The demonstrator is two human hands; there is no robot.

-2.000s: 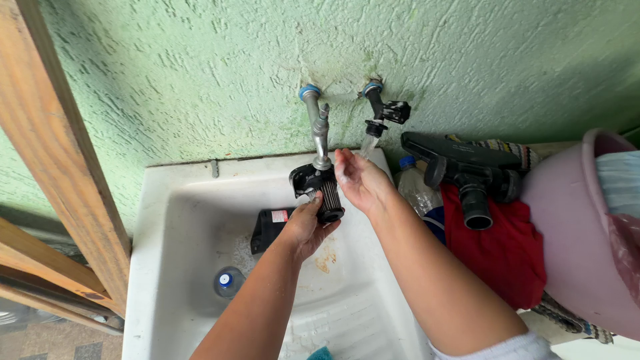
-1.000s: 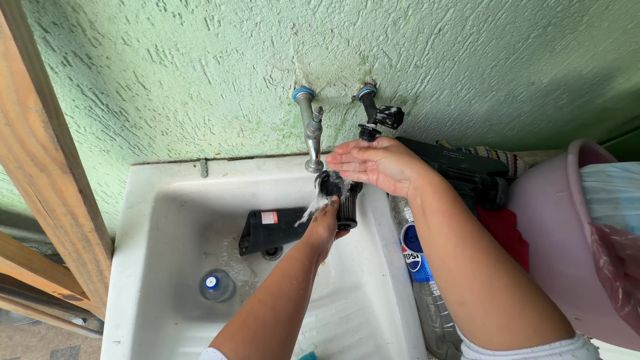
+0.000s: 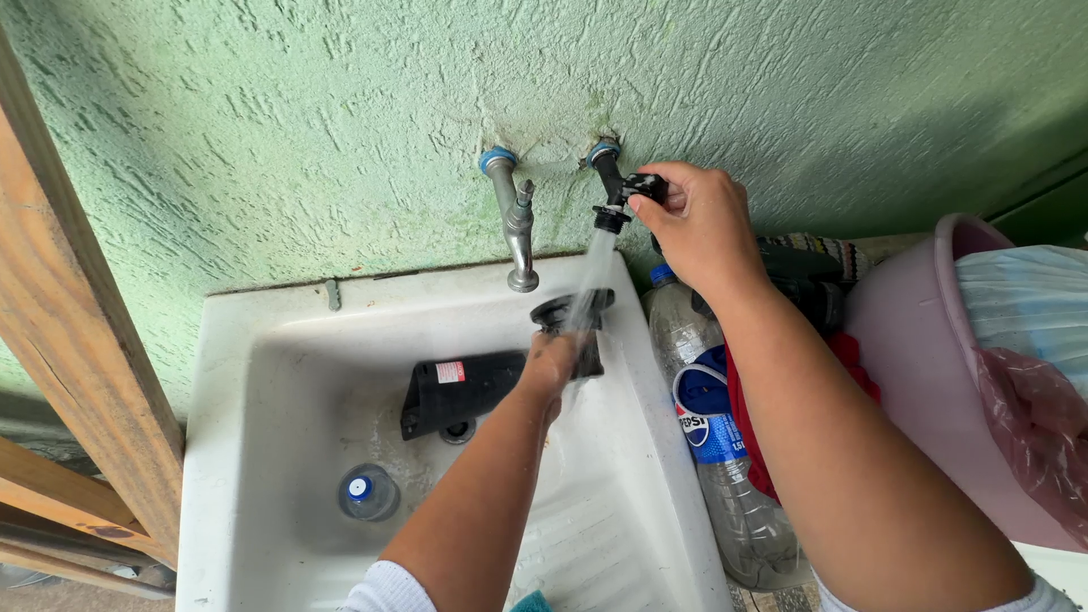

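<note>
Water streams from the black plastic tap [image 3: 609, 191] on the green wall. My right hand [image 3: 701, 225] grips that tap's handle [image 3: 643, 186]. Under the stream, my left hand [image 3: 550, 365] holds a black plastic part [image 3: 588, 308] with a round flange; my fingers and the water partly hide it. A larger black plastic housing [image 3: 476, 387] with a red and white label lies in the white sink [image 3: 223, 382], left of my left hand. The metal faucet [image 3: 519, 238] hangs between the housing and the black tap, with no water seen coming from it.
A small bottle with a blue cap [image 3: 368, 491] stands in the sink, and a teal sponge [image 3: 533, 603] shows at the bottom. Right of the sink are a Pepsi bottle [image 3: 718, 442], red cloth [image 3: 759, 459] and a pink bucket [image 3: 901, 323]. Wooden beams [image 3: 81, 280] stand at left.
My right hand has moved from beside the black part up to the black tap's handle. My left hand has shifted the part from below the metal faucet to the black tap's stream.
</note>
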